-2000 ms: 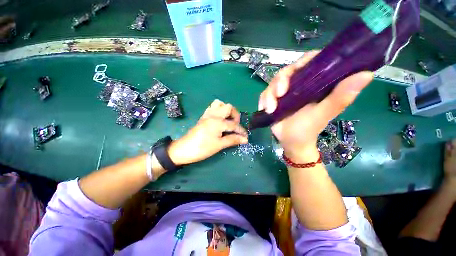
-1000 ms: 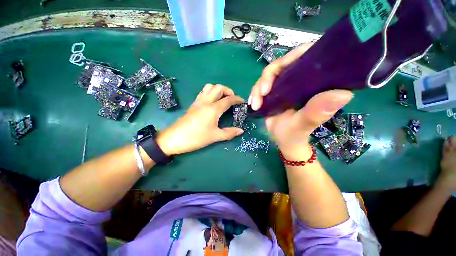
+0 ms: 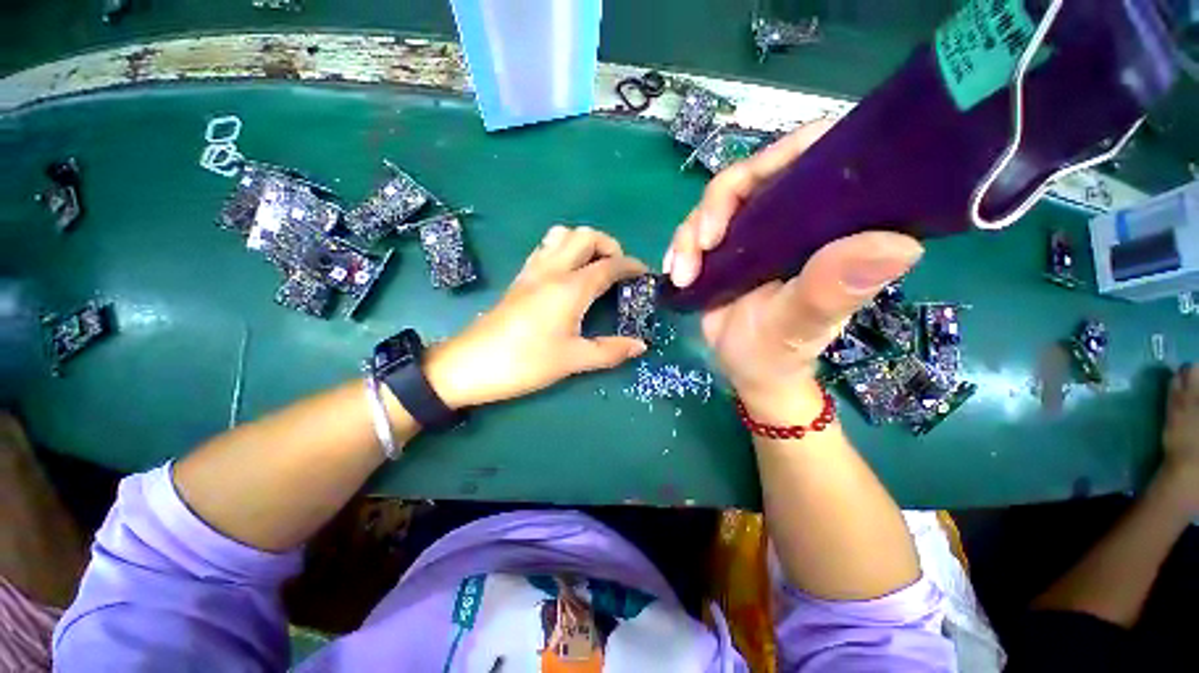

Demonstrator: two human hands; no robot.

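My right hand [image 3: 776,283] holds the large dark purple screwdriver [image 3: 907,145], with its black nose pointing down-left at the right edge of a small circuit board module [image 3: 638,309]. The nose's tip is hard to make out. My left hand [image 3: 546,322] is on the left side of this module, with finger and thumb around its top and bottom ends. The module lies on the green bench, speckled side up. A scatter of tiny silver-blue screws [image 3: 673,383] lies just below it.
A group of modules [image 3: 296,230] lies left of my hands, and a heap [image 3: 907,375] lies right. Light blue box [image 3: 533,59] stands at top centre, another box [image 3: 1151,243] at right. White rings [image 3: 221,145] lie upper left. Another person's hand [image 3: 1182,414] rests at the right edge.
Since the earliest frame, my left fingers have opened out around the module, which now shows. The screwdriver has shifted slightly and shows its hanging loop more. The camera view has also shifted.
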